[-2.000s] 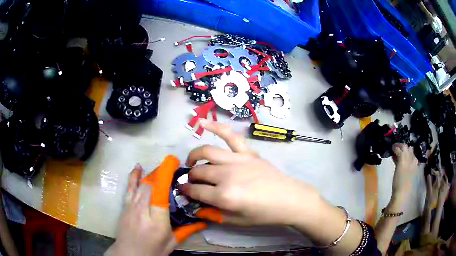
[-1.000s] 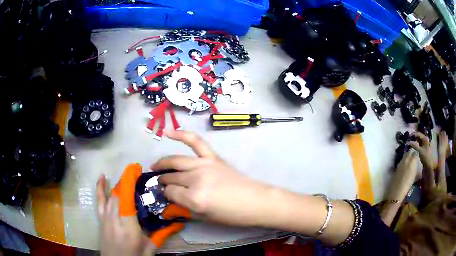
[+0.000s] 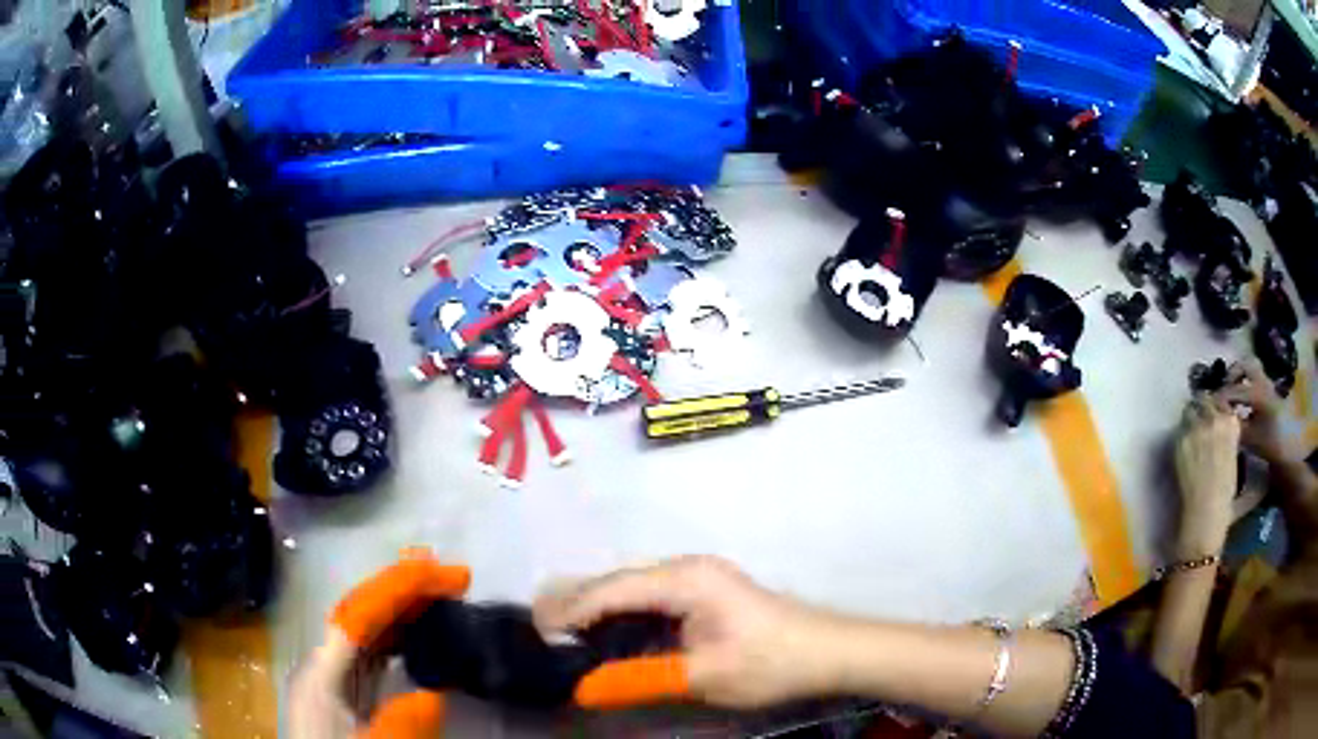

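Observation:
A black housing (image 3: 499, 653) is between my two hands near the bottom of the view; it is blurred and its inside is hidden. My left hand (image 3: 369, 650), with orange finger cots, holds its left side and is partly cut off by the lower edge. My right hand (image 3: 701, 635), with an orange cot on one finger, holds its right side. LED ring boards (image 3: 562, 342) with red leads lie piled beyond my hands. A screwdriver (image 3: 711, 414) with a yellow-and-black handle lies right of the pile.
Bare black housings (image 3: 188, 477) are heaped at left. Housings with white boards (image 3: 872, 293) stand at right, one (image 3: 1039, 347) on its own. A blue bin (image 3: 492, 127) of boards is at the back. Small black fittings (image 3: 1127, 312) and another person's hand (image 3: 1211, 433) are at far right.
The view has shifted, showing more of the bin. The white board seen inside the held housing is no longer visible; the housing is turned. My right fingers have moved from inside it to its side.

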